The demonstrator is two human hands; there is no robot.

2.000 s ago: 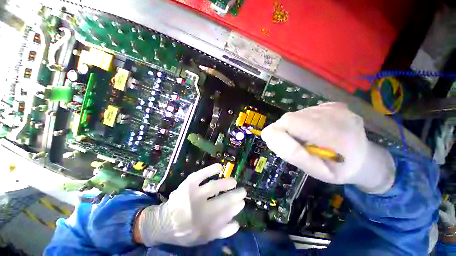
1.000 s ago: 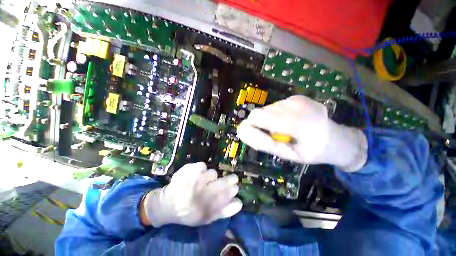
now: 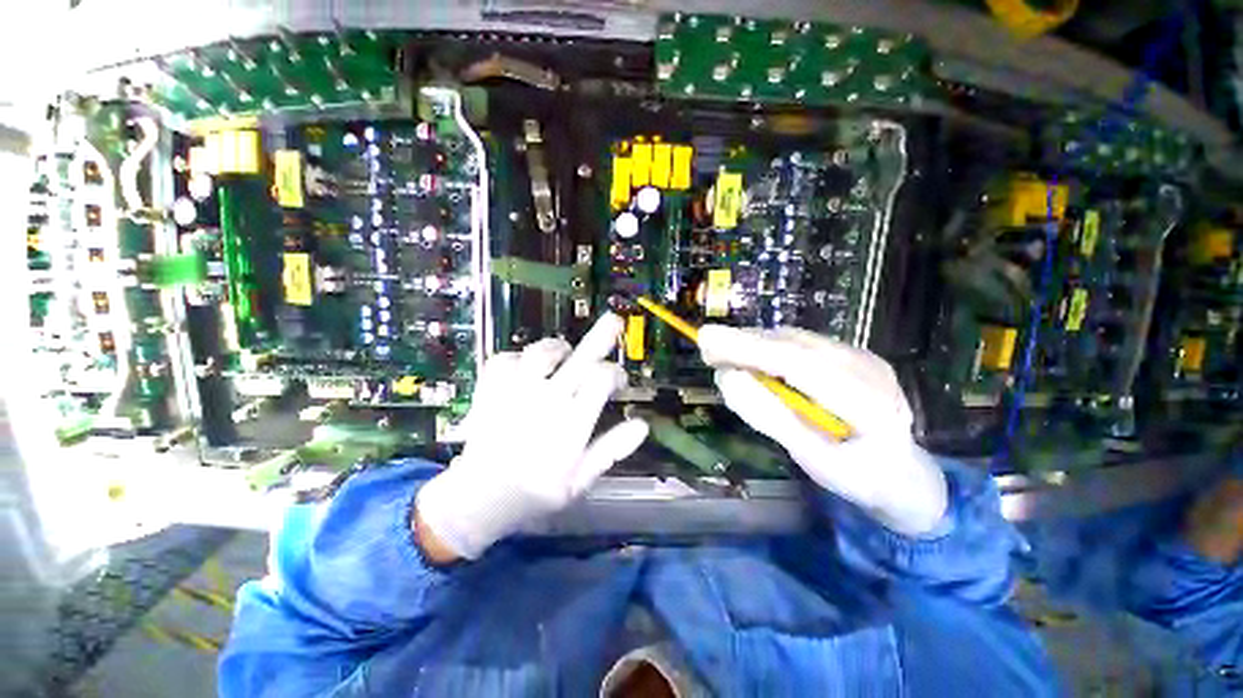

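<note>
My right hand [image 3: 825,409], in a white glove, holds a slim yellow hand tool [image 3: 671,322]. The tool's tip points at the left part of the middle circuit board [image 3: 804,225], just above a single yellow capacitor [image 3: 635,337]. My left hand [image 3: 539,436], also gloved, has its fingers apart, with a fingertip at the board's near left edge beside that capacitor. Several yellow box capacitors [image 3: 652,165] and round white-topped cans [image 3: 637,211] stand at the board's far left. Whether the tip touches a part cannot be told.
Another board [image 3: 409,246] lies at the left, and one [image 3: 1077,273] at the right behind a blue cord [image 3: 1047,293]. A metal rail [image 3: 682,513] runs along the near side. A yellow ring [image 3: 1032,14] is at the top edge. Another person's blue sleeve [image 3: 1159,566] is at the right.
The view has turned and shifted right. My right hand has moved to the near side of the middle board, uncovering its parts. My left hand has reached up to the board's near left edge.
</note>
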